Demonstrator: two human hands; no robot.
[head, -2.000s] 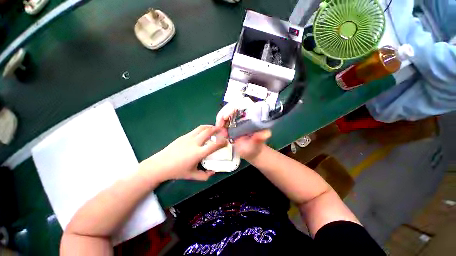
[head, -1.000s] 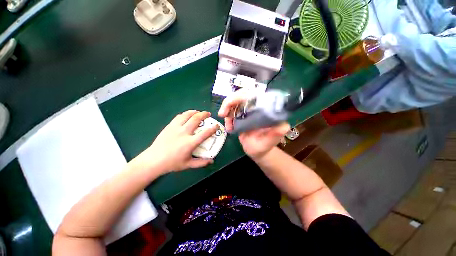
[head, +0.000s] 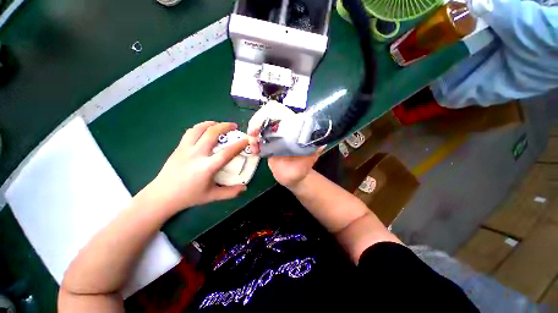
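My left hand (head: 199,160) holds an off-white plug-in unit (head: 235,169) on the green worktop, its round screw recesses facing up. My right hand (head: 284,160) is shut on a grey electric screwdriver (head: 293,137) just right of the unit. Its black cord curves up and right. The driver tip is hidden by my fingers, and I cannot tell if it touches the unit. The white-grey screw feeder (head: 275,46) stands just beyond, with its pick-up point above my right hand.
A white sheet (head: 79,202) lies at left. A pale strip (head: 153,70) divides the green surface, with a small clip (head: 136,46) beyond it. At right are a green fan (head: 401,8), an amber bottle (head: 428,33) and a neighbour's light blue sleeve (head: 514,55). Cardboard boxes (head: 380,183) stand below.
The view has shifted, so the feeder appears larger and lower. The screwdriver has come close beside the unit again after being lifted apart from it. My left hand still holds the unit.
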